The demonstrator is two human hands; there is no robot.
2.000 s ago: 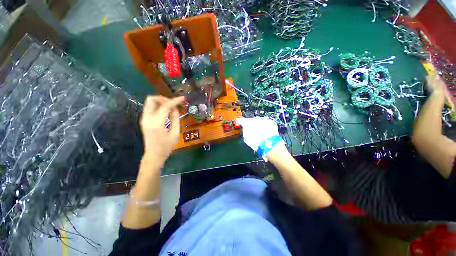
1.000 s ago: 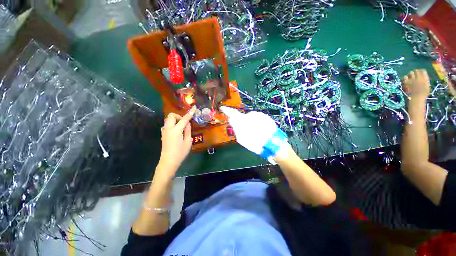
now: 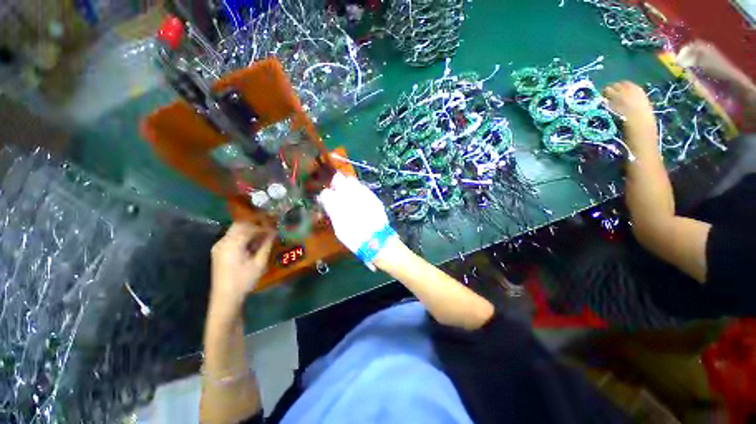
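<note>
The orange press fixture [image 3: 319, 246] stands in front of me, its display reading 234. Its lever with the red grip [image 3: 172, 31] is raised toward the upper left. Two round silvery press heads [image 3: 268, 195] show below the lever. A green ring part [image 3: 294, 223] is at the front of the press, between my hands. My left hand [image 3: 240, 257], bare, is at the front left of the base with fingers bent together; what it holds is too blurred to tell. My right hand [image 3: 353, 212], in a white glove with a blue band, is at the press's right side; its fingertips are unclear.
Green ring parts [image 3: 443, 145] are piled right of the press, with a smaller stack [image 3: 568, 116] beyond. Another person's hand [image 3: 630, 103] is beside that stack. A grey wire heap under clear plastic [image 3: 58, 273] lies left. Grey-white bundles [image 3: 423, 29] lie behind.
The lever has swung up from its hanging position. The green ring part now shows at the front of the press. My left hand has moved down and left from the heads. The view has shifted.
</note>
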